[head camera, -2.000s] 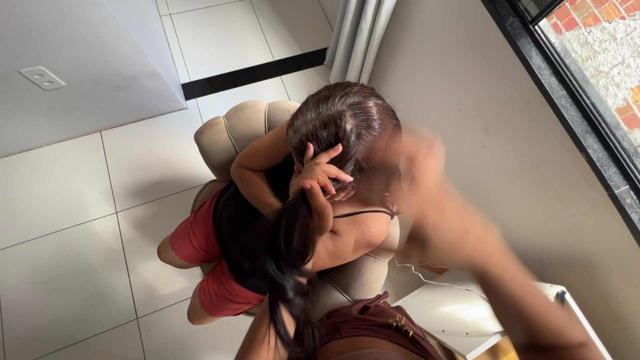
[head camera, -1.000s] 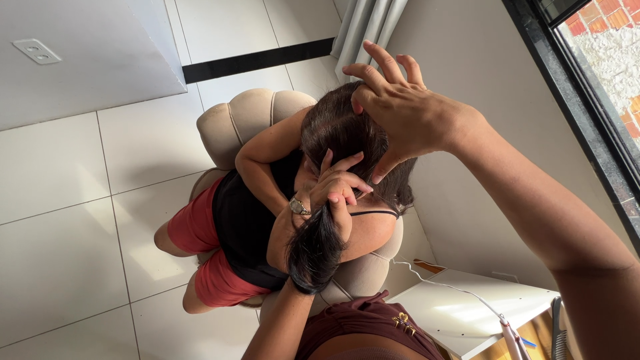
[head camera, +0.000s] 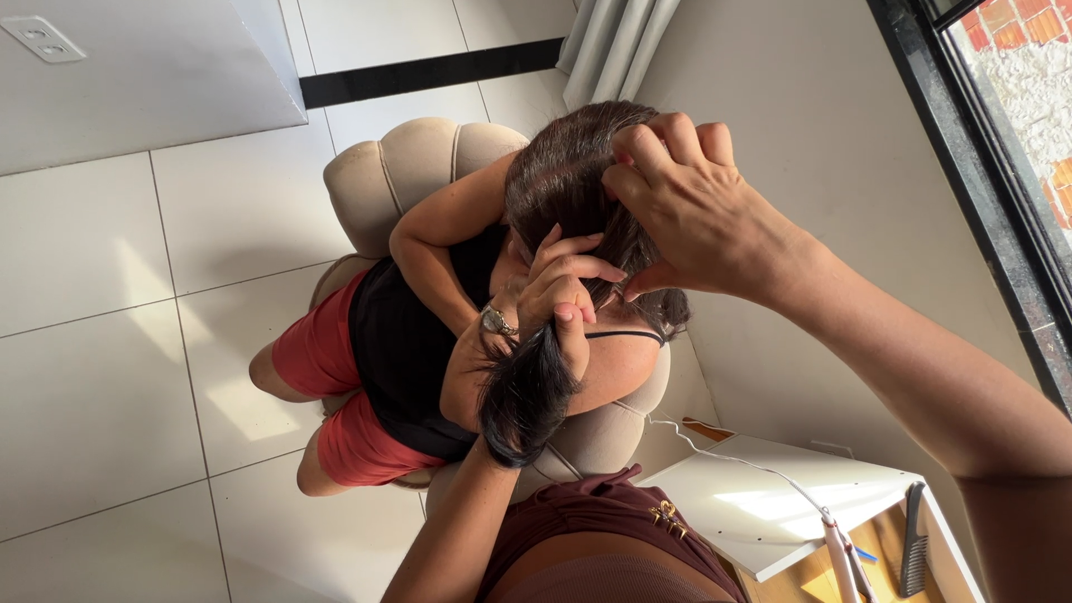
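A person in a black top (head camera: 419, 335) and red shorts sits on a tufted beige chair (head camera: 419, 159), back toward me. My left hand (head camera: 557, 293) is closed around a gathered length of dark hair (head camera: 528, 394), which drapes over my wrist; some of its fingers extend against the head. Above and to the right, my right hand (head camera: 687, 193) is spread over the hair on the side of the head (head camera: 561, 176), its fingers curled into the strands and the thumb low by the nape. Whether it grips a strand is hidden.
At the lower right stands a white table (head camera: 779, 502) with an open compartment. A hair straightener (head camera: 842, 553) with a white cord and a black comb (head camera: 914, 544) are there. A wall and a dark-framed window (head camera: 980, 193) run along the right; a grey curtain (head camera: 615, 50) hangs behind.
My right hand, blurred at first and then raised with spread fingers, is now on the hair with its fingers curled. My left hand stays at the gathered hair.
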